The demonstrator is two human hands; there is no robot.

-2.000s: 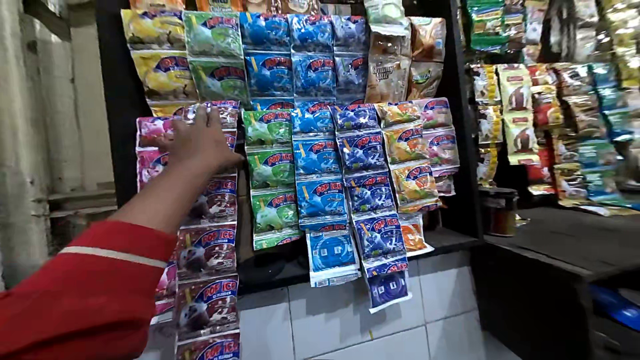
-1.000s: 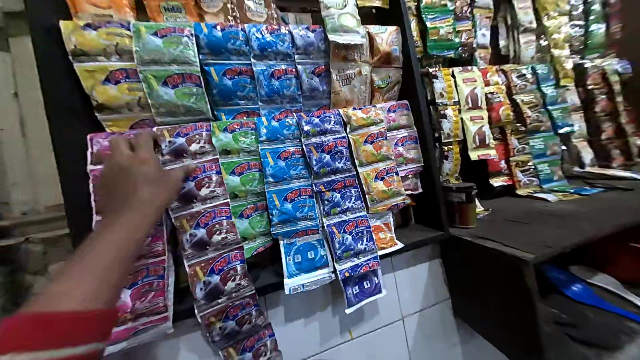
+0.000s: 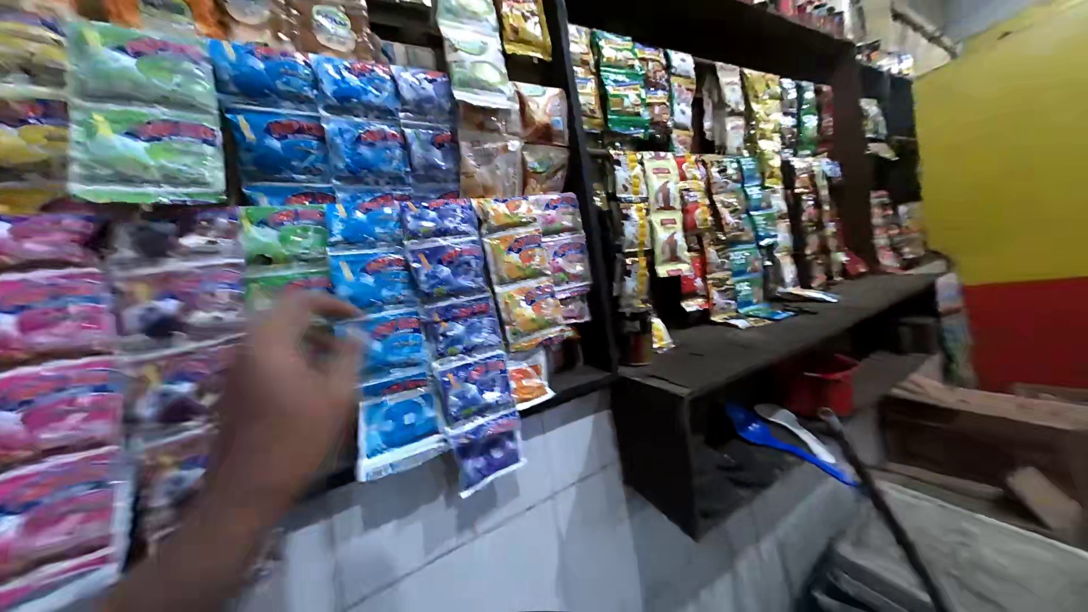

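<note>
My left hand (image 3: 297, 374) reaches in from the lower left, its fingers bent and blurred. Its fingertips lie at the left edge of a strip of blue Pop Ice drink sachets (image 3: 371, 279), in front of a green sachet strip (image 3: 285, 234); whether they grip or only touch is unclear. Left of the hand hang a brown-purple sachet strip (image 3: 183, 297) and a pink one (image 3: 55, 314). To the right are dark-blue (image 3: 446, 268) and orange (image 3: 517, 255) strips. My right hand is out of view.
A dark wooden shelf (image 3: 748, 340) runs to the right, with many hanging sachets above it. Under it are a red container (image 3: 823, 384), a blue plastic spoon-like utensil (image 3: 778, 438) and a dark rod (image 3: 884, 510). White tiles (image 3: 510, 527) line the wall below.
My left hand has moved right, from the pink strip to the green and blue strips. The brown-purple strip, behind the hand earlier, shows more fully one second ago. The view has turned right.
</note>
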